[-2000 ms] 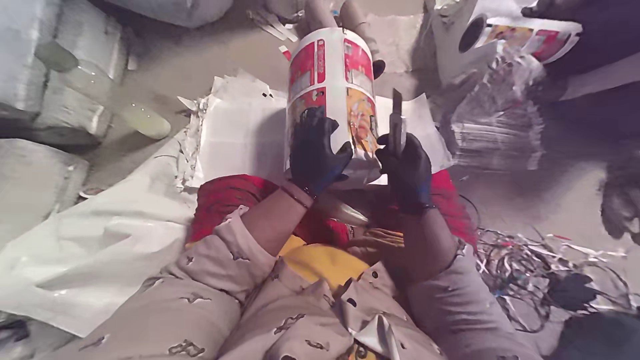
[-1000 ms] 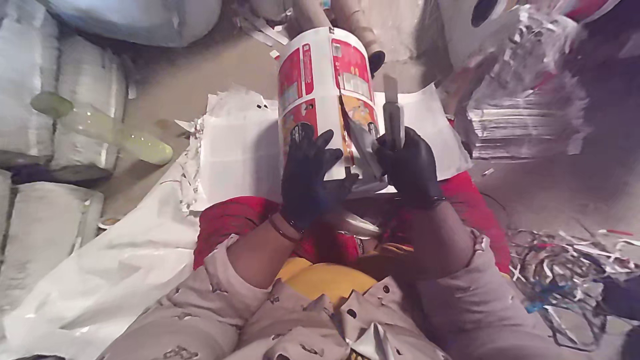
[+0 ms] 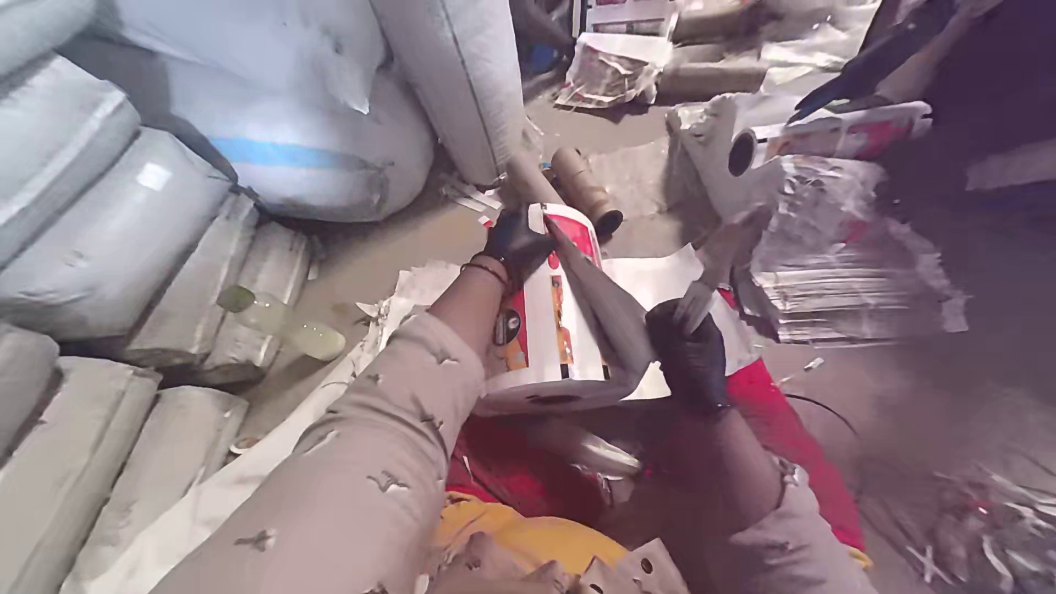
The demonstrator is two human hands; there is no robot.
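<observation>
A roll of printed plastic film (image 3: 540,322), white with red and yellow panels, lies lengthwise over my lap on white sheets (image 3: 652,276). My left hand (image 3: 521,245), in a dark glove, grips the roll's far left part. From the roll's right side a loose outer layer (image 3: 610,318) stands away, its dull inner face showing. My right hand (image 3: 689,346), also gloved, is closed at the right edge of that layer. A blurred grey object (image 3: 726,247) sticks up from this hand; whether it is a blade or film cannot be told.
Wrapped bales (image 3: 99,247) and a plastic bottle (image 3: 280,323) are at left. Cardboard cores (image 3: 586,190) lie beyond the roll. At right are stacked film sheets (image 3: 841,272), another roll (image 3: 850,136) near a co-worker's gloved hand (image 3: 850,82), and scrap strips (image 3: 982,528) on the floor.
My left hand has moved from the roll's near part to its far end. My right hand has moved right, away from the roll, and the loose layer stands out farther. The view has shifted.
</observation>
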